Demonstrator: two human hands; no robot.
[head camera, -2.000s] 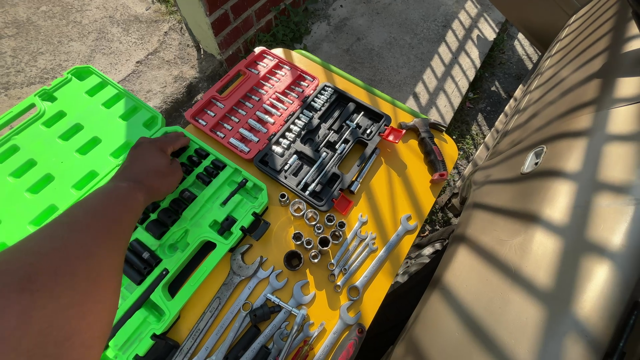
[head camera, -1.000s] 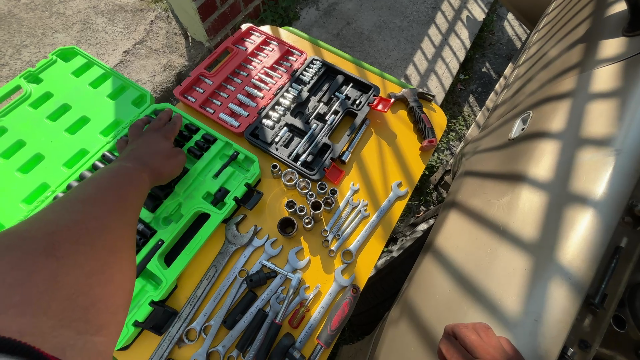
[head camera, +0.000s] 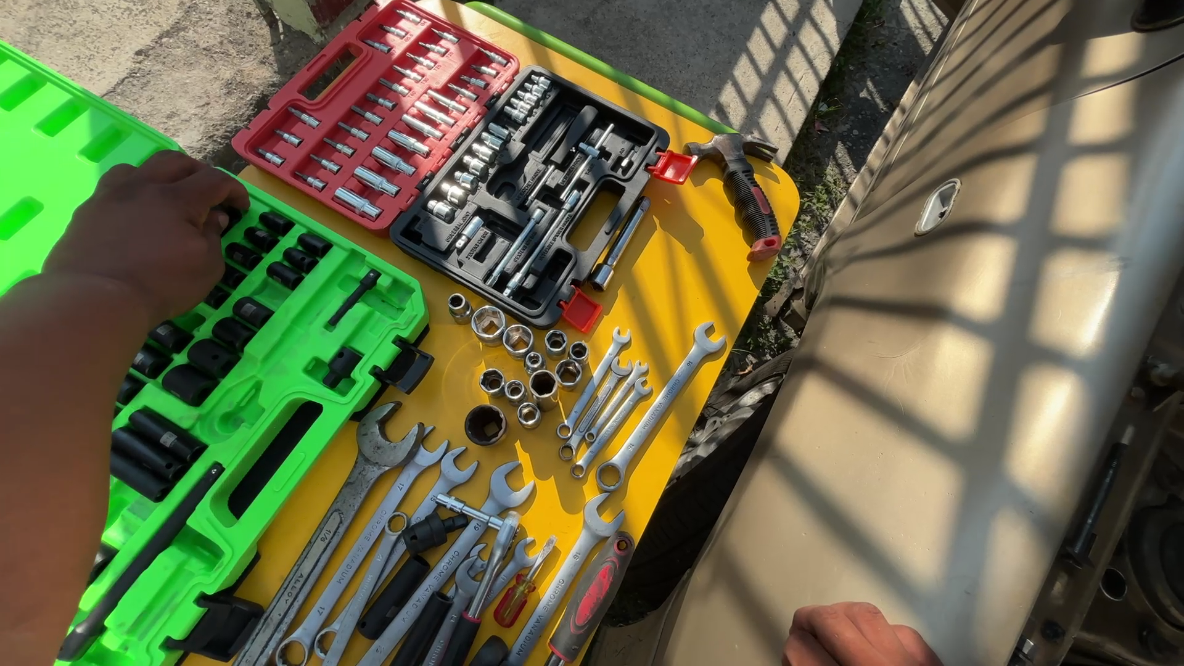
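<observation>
My left hand reaches over the upper part of an open green socket case, its fingers bent down at the black impact sockets; whether they grip one is hidden. A black extension bar lies in the case's lower part. My right hand is at the bottom edge of the view, fingers curled, beside the tan car fender; its fingertips are out of sight. Loose chrome sockets and several combination wrenches lie on the yellow table right of the green case.
A red and black socket set lies open behind the loose sockets. A claw hammer rests at the table's right corner. Larger wrenches and screwdrivers crowd the near side. The car's open engine bay is at the lower right.
My right hand has come into view at the bottom since the earliest frame. My left hand stays over the upper part of the green case. The view has moved closer to the table.
</observation>
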